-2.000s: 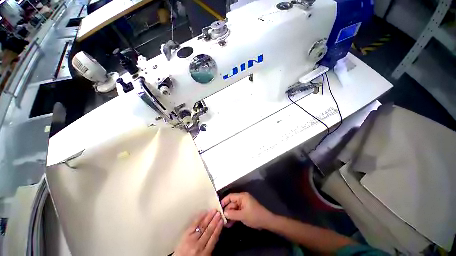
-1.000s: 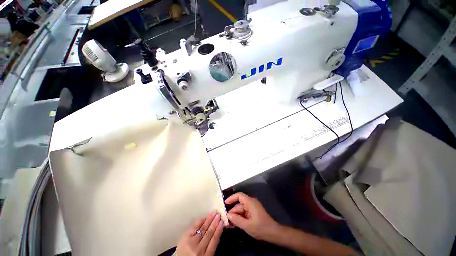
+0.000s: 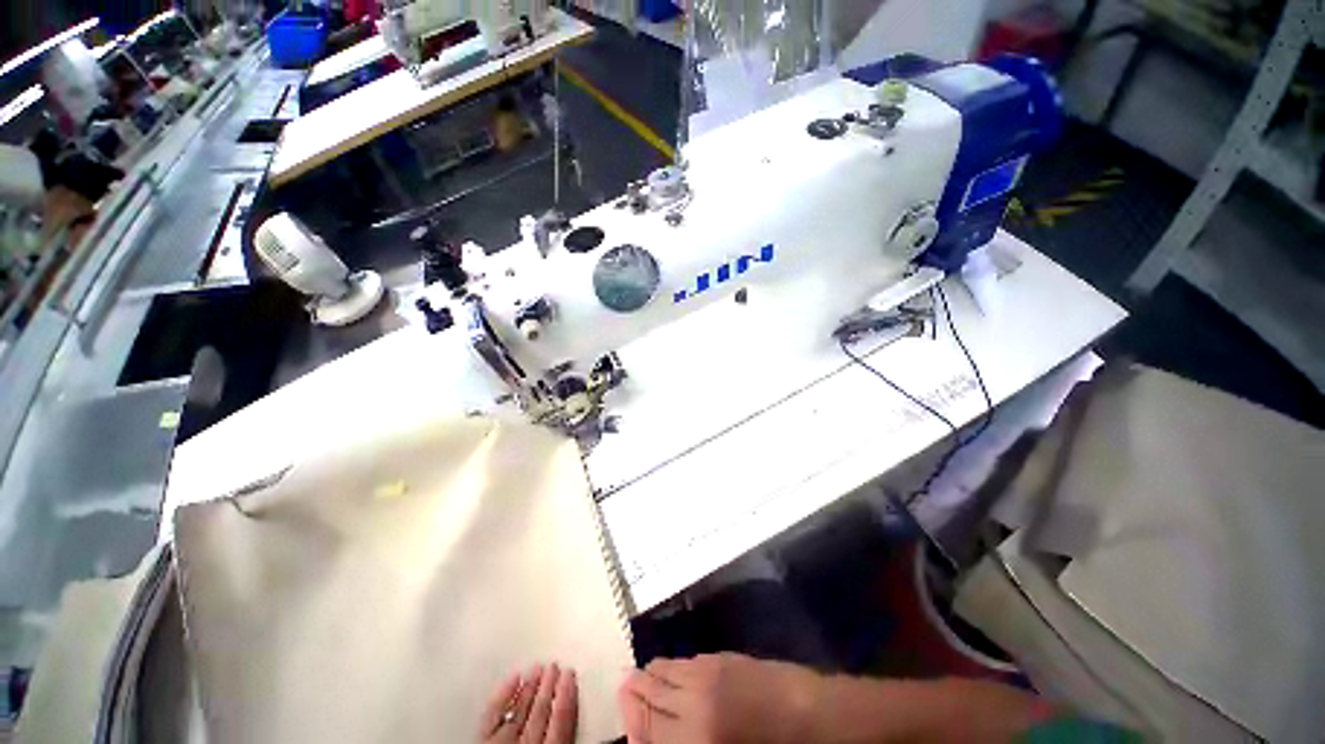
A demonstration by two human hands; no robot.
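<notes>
A large beige fabric panel (image 3: 392, 581) lies over the left end of the white sewing table, its top right corner at the presser foot (image 3: 581, 414) of the sewing machine (image 3: 727, 247). A small yellow mark (image 3: 391, 490) shows on it. My left hand (image 3: 532, 708), with a ring, lies flat on the panel near its lower right edge, cut off by the frame's bottom. My right hand (image 3: 683, 701) pinches the panel's right edge beside it; the fingertips are partly hidden.
A heap of beige-grey panels (image 3: 1206, 538) hangs at the right. Cut panels (image 3: 73, 654) are stacked at far left. A white fan (image 3: 313, 269) stands behind the table. Black cables (image 3: 930, 393) hang over the table (image 3: 814, 451). Another table (image 3: 349, 124) is behind.
The view has tilted up, so machine and panel sit lower in the picture. Both hands have shifted down toward the frame's bottom, and the left hand now lies slightly farther from the panel's right edge.
</notes>
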